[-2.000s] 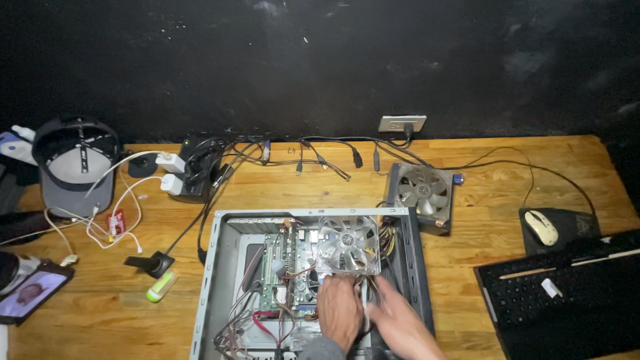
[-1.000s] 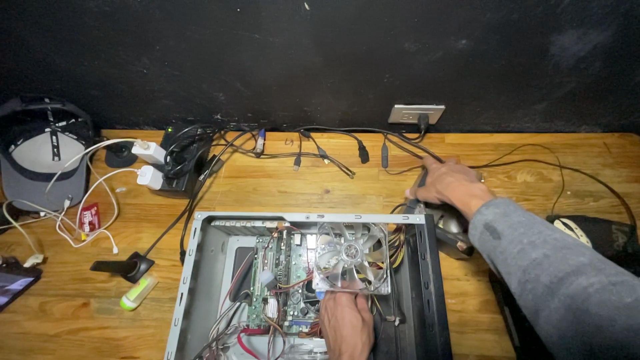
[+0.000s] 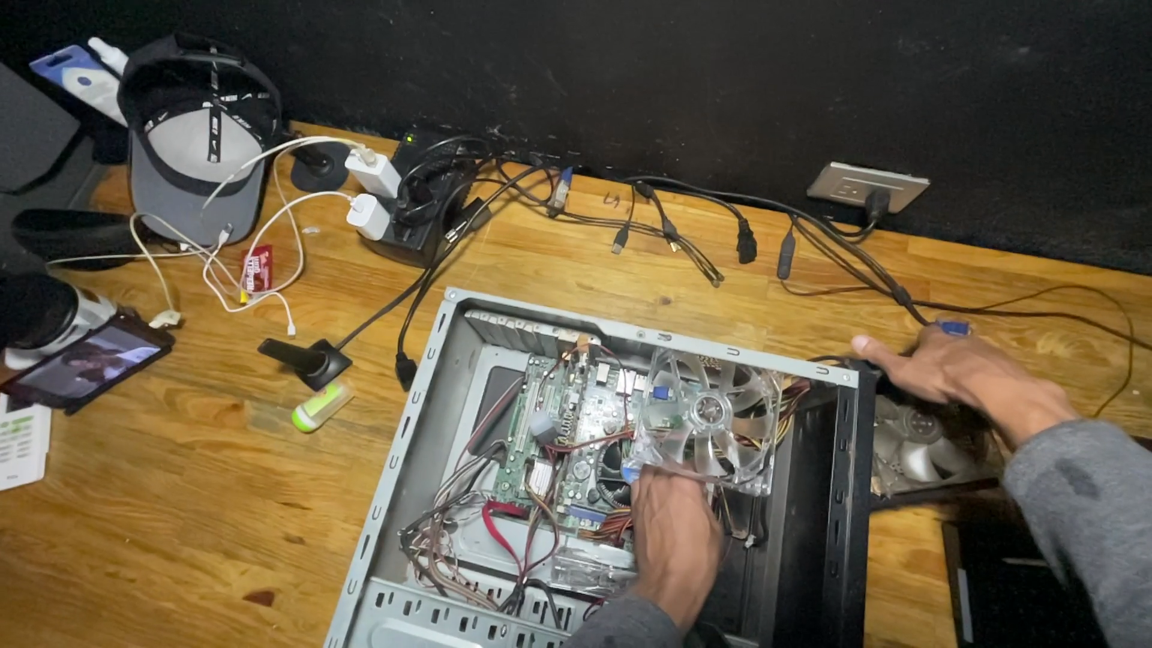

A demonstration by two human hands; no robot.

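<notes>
An open computer case [image 3: 648,337] lies on the wooden desk, its green motherboard [image 3: 580,427] and bundles of wires exposed. My left hand [image 3: 675,540] reaches inside the case, at the lower edge of a clear plastic case fan [image 3: 711,409]; its fingertips are hidden under the fan, so its grip cannot be told. Outside the case's right side, my right hand [image 3: 976,369] reaches over a second fan unit [image 3: 922,445], near a blue connector [image 3: 952,328] and a black cable. Its fingers are partly hidden, the thumb pointing left. A red cable [image 3: 499,531] curves below the motherboard.
Black cables [image 3: 747,238] run along the wall to an outlet [image 3: 867,189]. At the left are a power unit [image 3: 423,198] with white chargers, a cap [image 3: 193,135], a phone [image 3: 85,364], a black stand [image 3: 315,362] and a green-and-white object [image 3: 321,407]. A black keyboard [image 3: 1026,576] lies at lower right.
My right hand has moved from inside the case, beside the left, to the second fan outside its right edge. My left hand stays inside below the clear fan. The view has shifted and tilted.
</notes>
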